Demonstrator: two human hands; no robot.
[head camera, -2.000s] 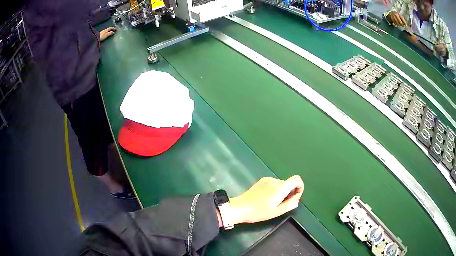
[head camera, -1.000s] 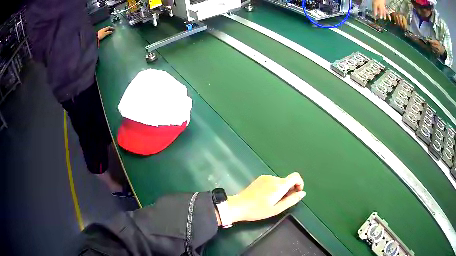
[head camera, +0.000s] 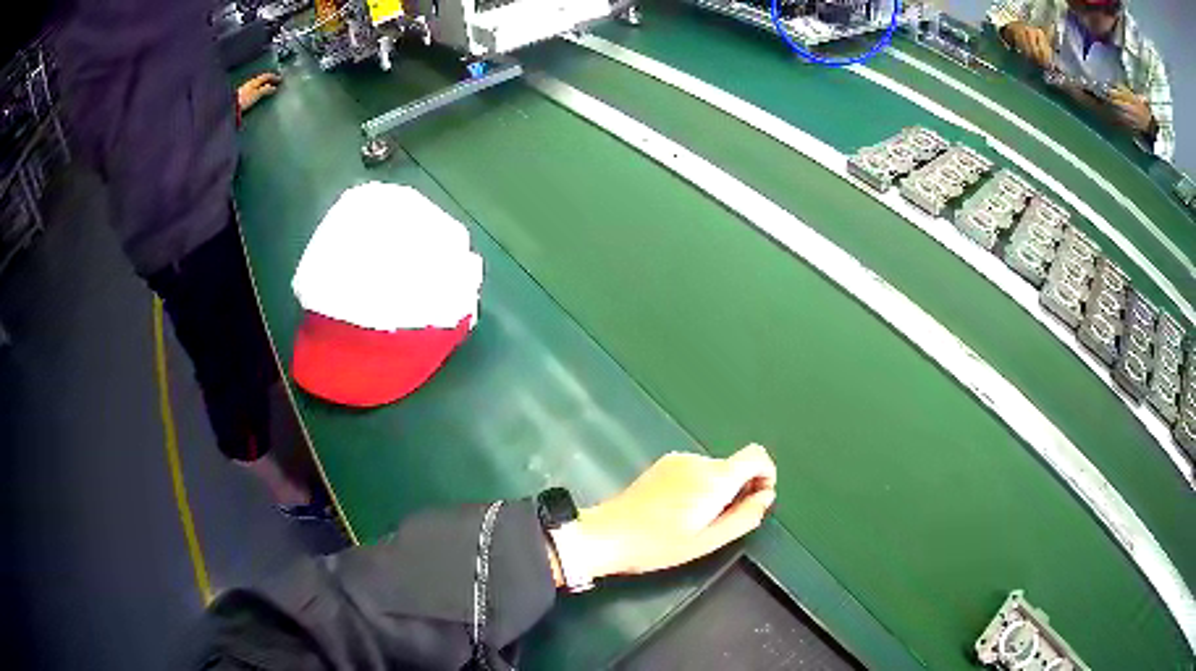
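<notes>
My left hand, with a dark watch on the wrist, is over the bench edge beside the black parts tray. Its fingers are curled and the thumb and fingertips are close together. I cannot tell if something tiny is between them. A few small specks lie in the tray, which is cut off by the lower edge. A grey housing is on the green belt at the lower right, partly out of the picture. My right hand is not in view.
A white cap with red brim lies on the bench. Rows of housings stand along the far guide rail. A white machine is at the top. One person stands at left; another sits at upper right, hands raised.
The housing at the lower right has moved down and right, further out of the picture. The view has shifted slightly. My left hand keeps the same pose near the tray.
</notes>
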